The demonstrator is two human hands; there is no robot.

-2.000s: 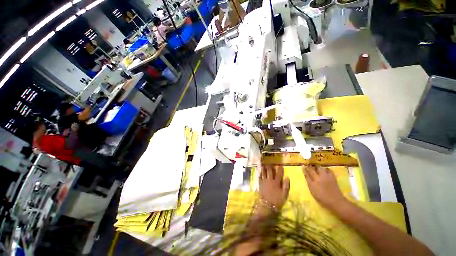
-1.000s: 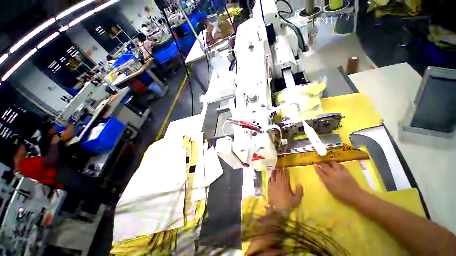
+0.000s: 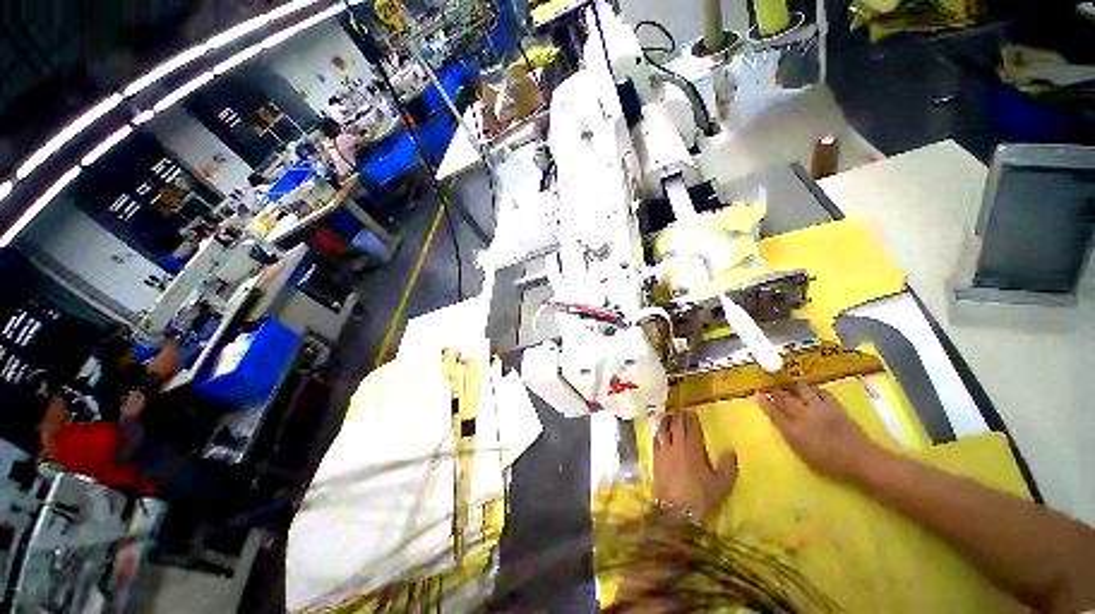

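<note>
A bright yellow panel [image 3: 841, 516] lies flat on the dark work plate [image 3: 543, 528]. My left hand [image 3: 690, 465] rests flat on it, fingertips at the brown-gold strip [image 3: 781, 375], thumb spread to the right. My right hand [image 3: 817, 429] also lies flat on the panel, fingertips at the strip. Neither hand grips anything. The white sewing machine head [image 3: 600, 369] stands just left of the strip. The silver-black clamp assembly [image 3: 751, 300] is behind the strip, with a white rod-like part over it. A smaller yellow piece [image 3: 714, 234] sits behind the clamp. Dark strands blur the lower edge.
White-backed pieces with yellow edges [image 3: 390, 480] are stacked left of the machine. A grey screen [image 3: 1035, 228] stands on the white table at right. A brown thread spool [image 3: 825, 156] and upright thread cones [image 3: 772, 14] are behind. A person in red [image 3: 90, 450] is at far left.
The view has shifted and turned a little. The machine head and strip sit differently in the frame, but both hands stay flat on the panel at the strip.
</note>
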